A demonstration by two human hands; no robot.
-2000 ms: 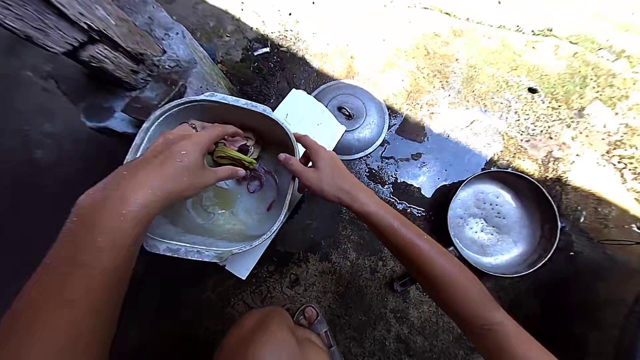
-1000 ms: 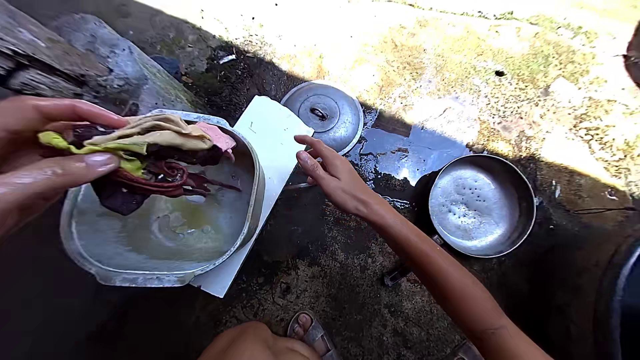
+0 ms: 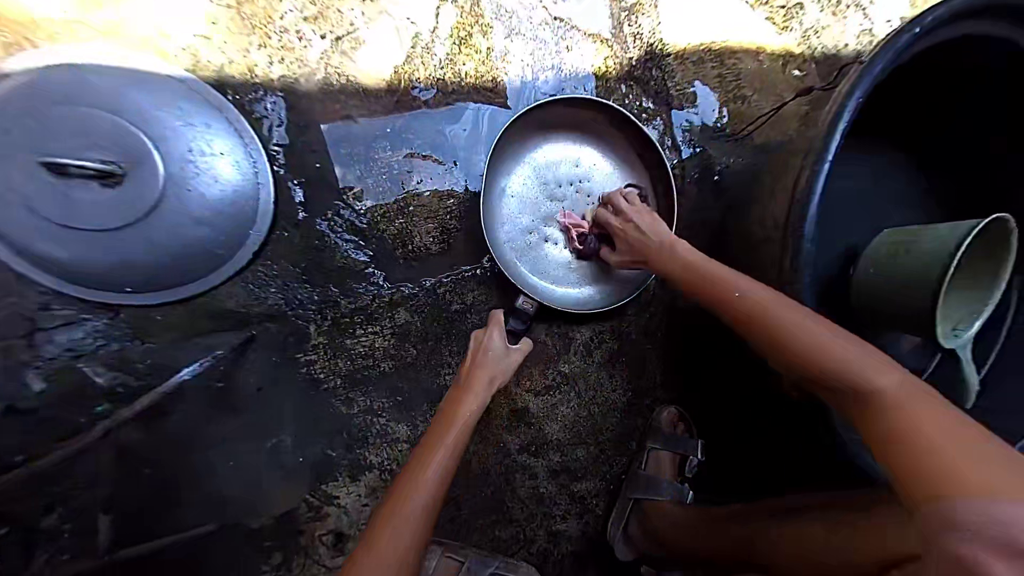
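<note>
A round metal frying pan (image 3: 536,192) with a dented, shiny inside rests on the wet ground at the middle of the view. My left hand (image 3: 494,352) is closed around its short black handle (image 3: 521,317), below the rim. Inside the pan, at its right side, my right hand (image 3: 632,230) grips a bunched cloth rag (image 3: 574,230) against the metal. Pink and dark purple parts of the rag stick out to the left of the fingers; the rest is hidden under the hand.
A large round metal lid (image 3: 96,232) lies at the left. At the right stands a big dark tub (image 3: 824,152) with a greenish plastic dipper (image 3: 904,276) in it. A stick (image 3: 136,408) lies lower left. My sandalled foot (image 3: 668,480) is below the pan.
The view has swung right, and the square basin is out of sight. The rag, over the basin in my left hand before, is now in my right hand inside the pan. My left hand has taken the pan's handle.
</note>
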